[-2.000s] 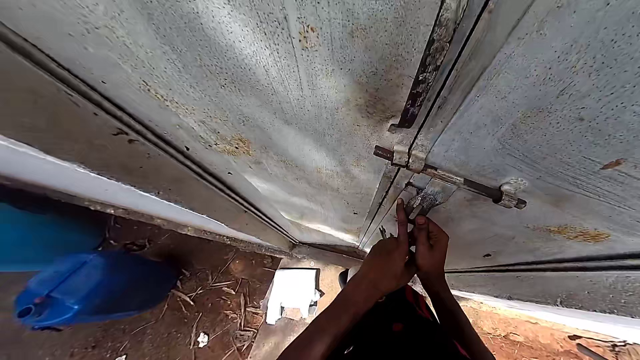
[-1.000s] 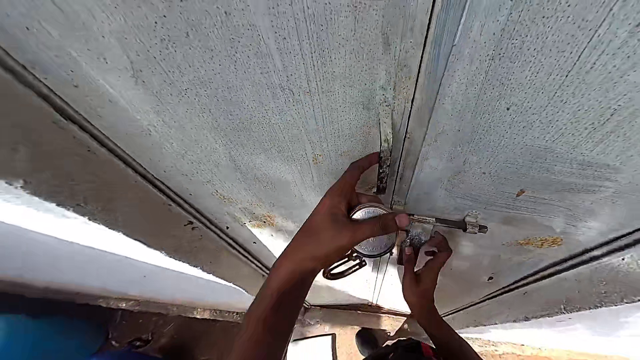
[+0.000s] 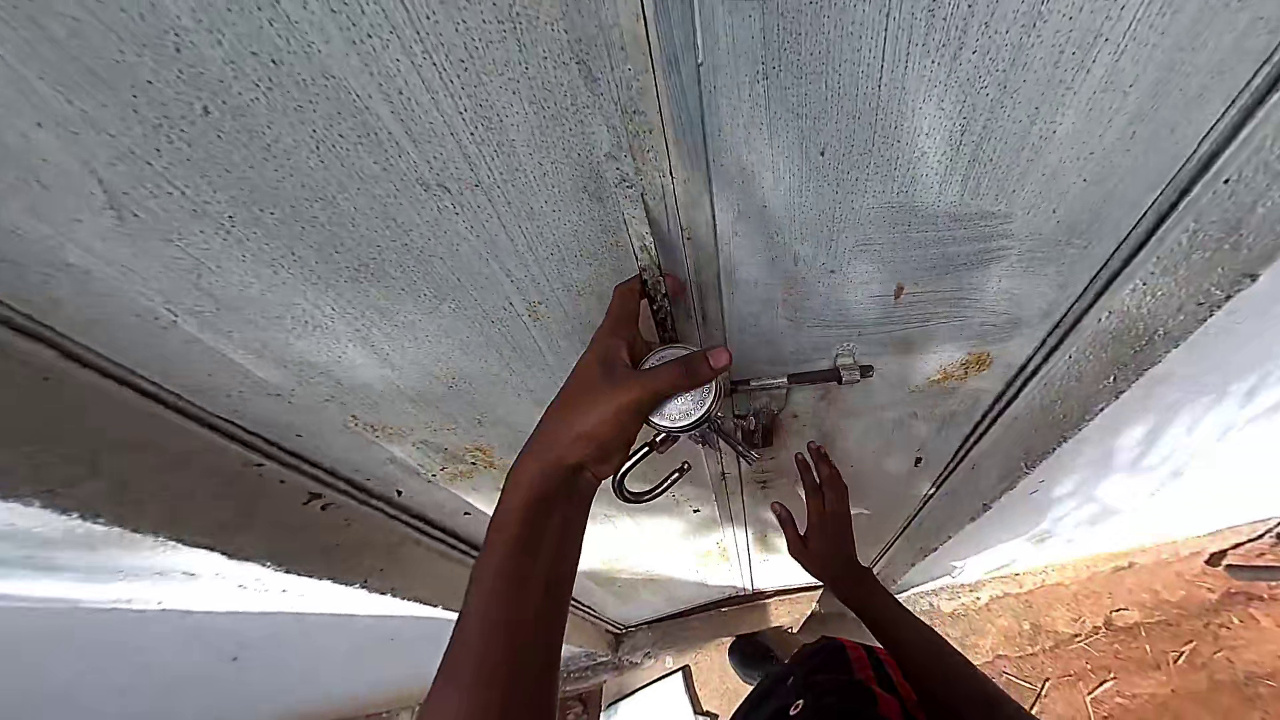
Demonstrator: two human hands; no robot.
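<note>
My left hand holds a round metal padlock by its body, thumb across the face, at the seam of a grey metal double door. The padlock's shackle hangs unlocked below, and a bunch of keys sticks out at its lower right. The fingertips of this hand lie near a rusty metal strip on the seam. A sliding bolt lies sideways on the right door leaf, with a rusty hasp piece under it. Below the bolt, my right hand holds nothing, its fingers spread.
A wall with a white lower part stands at the left. Reddish soil lies at the lower right. At the bottom are a white flat object, a dark shoe and the door sill.
My right hand has come away from the bolt and hasp and moved lower. The left hand still holds the padlock, which came into sight one second ago.
</note>
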